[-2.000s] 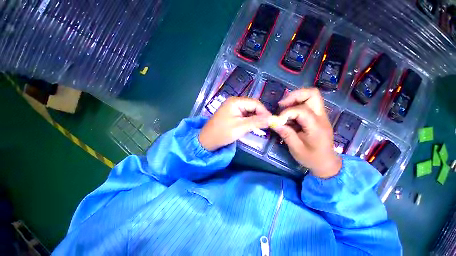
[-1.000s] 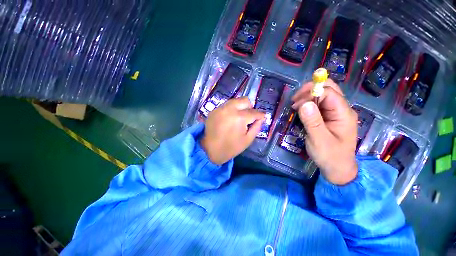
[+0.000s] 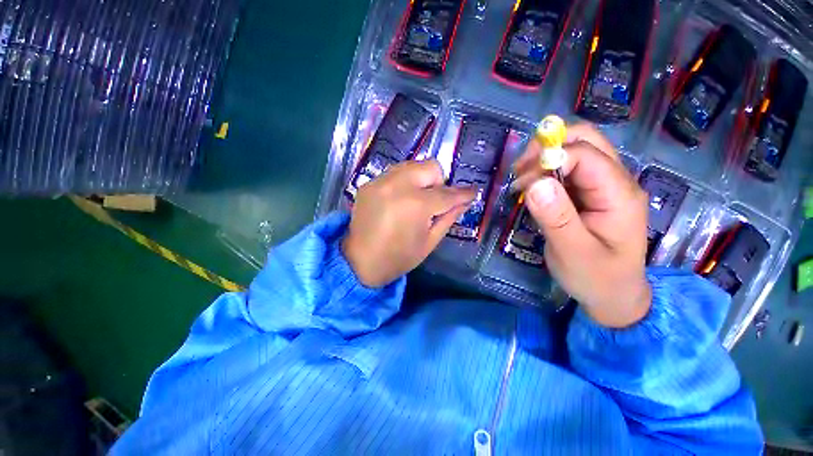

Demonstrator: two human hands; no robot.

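A clear blister tray (image 3: 346, 134) holds two rows of black phones with red edges, backs up. My right hand (image 3: 593, 218) holds a slim tool (image 3: 552, 142) with a yellow and cream end upward, over the front row; its lower part is hidden by my fingers. My left hand (image 3: 397, 218) is at the lower part of the second front-row phone (image 3: 481, 151), thumb and index fingertips close together. Whether a small part is between them cannot be told. The leftmost front-row phone (image 3: 403, 134) is partly covered by my left hand.
A tall ribbed see-through tray stack (image 3: 107, 98) stands at the left. A small yellow scrap (image 3: 222, 130) lies right of it. Green flat pieces (image 3: 806, 275) and a small pale cylinder (image 3: 795, 333) lie at the right. Yellow-black tape (image 3: 169, 254) marks the floor.
Two seconds ago both hands met over the tray; they have since parted, and the tool's yellow end now shows upright in my right hand. Since one second ago the hands have barely moved; the view has shifted.
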